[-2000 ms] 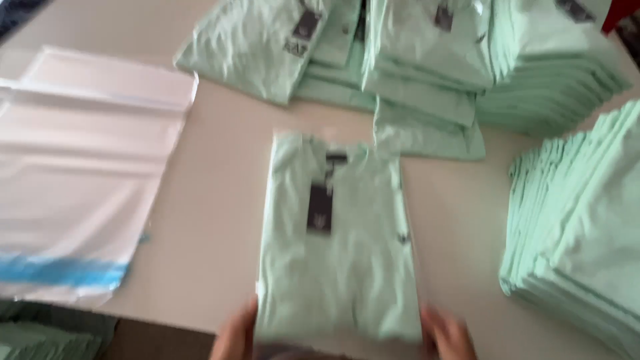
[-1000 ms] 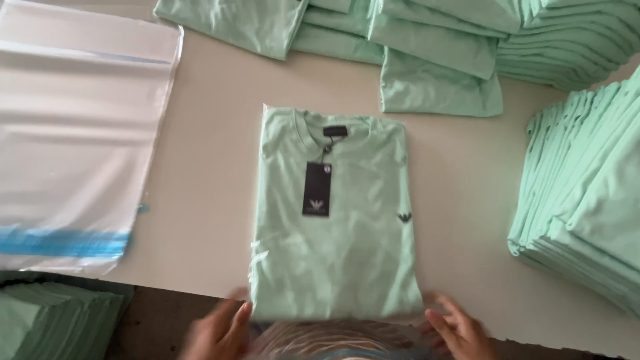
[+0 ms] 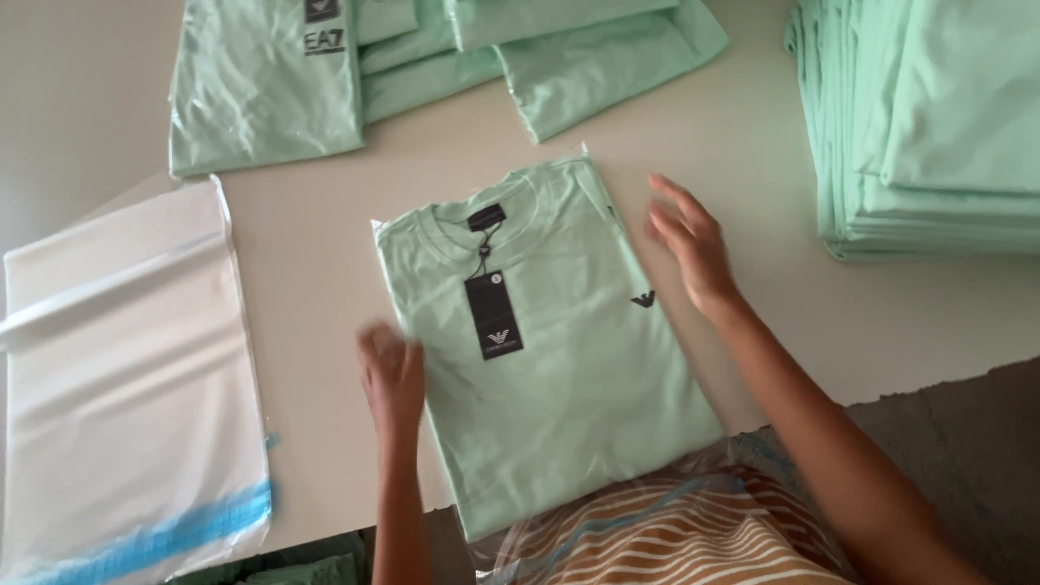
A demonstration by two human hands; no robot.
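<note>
A folded mint-green T-shirt (image 3: 569, 374) in a clear plastic bag lies on the table in front of me, turned slightly. A black hang tag (image 3: 496, 317) hangs from its collar, and a small dark eagle logo (image 3: 643, 299) marks its chest. The bag's clear open end (image 3: 617, 512), with a blue strip, hangs over the table edge against striped clothing. My left hand (image 3: 392, 370), blurred, is at the shirt's left side with fingers curled; whether it touches the bag is unclear. To the right of the shirt, my right hand (image 3: 691, 240) is raised with fingers apart, holding nothing.
A pile of clear plastic bags with blue strips (image 3: 130, 366) lies at left. Bagged green shirts (image 3: 260, 97) overlap at the back, and a tall stack of folded green shirts (image 3: 934, 146) stands at right. More green fabric (image 3: 309, 569) shows below the table (image 3: 317, 455).
Both hands have moved from the shirt's bottom corners up along its sides. The bagged shirt now lies turned and reaches over the table edge. The view has shifted.
</note>
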